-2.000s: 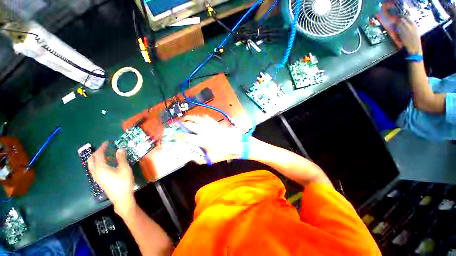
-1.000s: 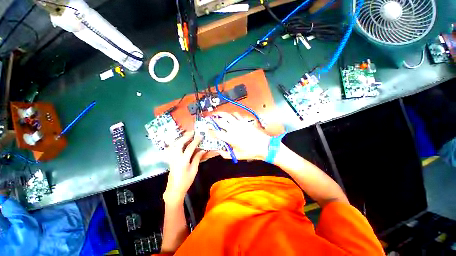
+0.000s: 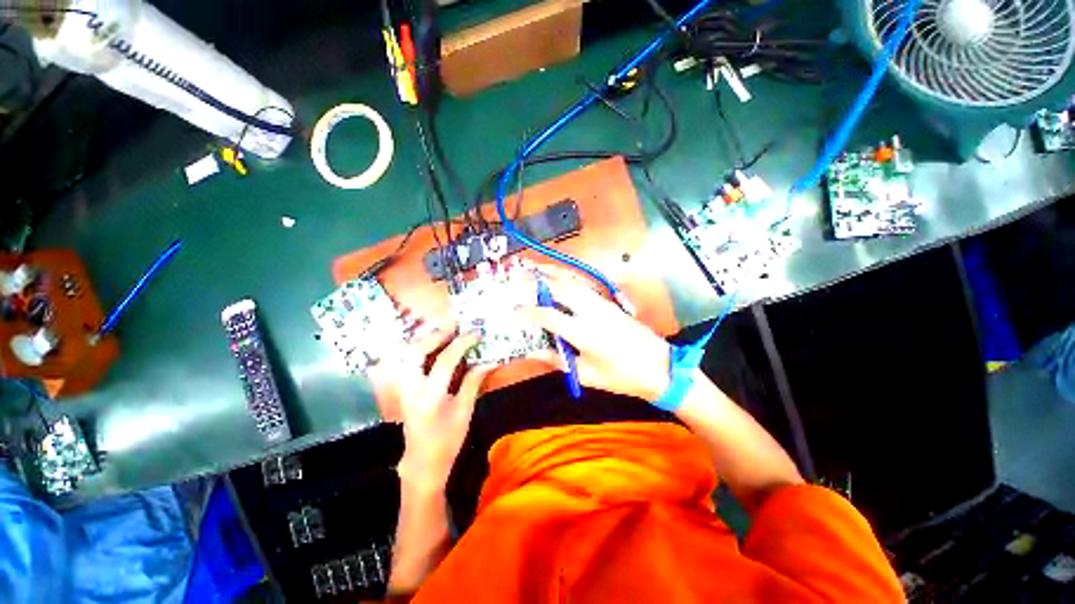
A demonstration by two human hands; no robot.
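A pale green-white circuit board (image 3: 503,313) lies on the orange-brown panel (image 3: 595,189), against the dark connector block (image 3: 548,225). My left hand (image 3: 434,395) has its fingers on the board's left front edge. My right hand (image 3: 607,336) is at the board's right edge, with a blue pen (image 3: 565,342) between its fingers and a light blue strap on the wrist. The fingertips hide parts of the board's edges. A second circuit board (image 3: 363,325) lies at the panel's left edge, beside my left hand.
A black remote control (image 3: 255,372) lies at the left, near the bench edge. A cream ring (image 3: 351,146) lies behind. Two circuit boards (image 3: 743,242) (image 3: 872,192) and a fan (image 3: 967,59) are at the right. A blue cable (image 3: 554,127) runs over the panel.
My left hand has moved right, from beside the remote control to the board on the panel. My right hand has shifted back towards the board's right edge, uncovering more of it. The view has shifted.
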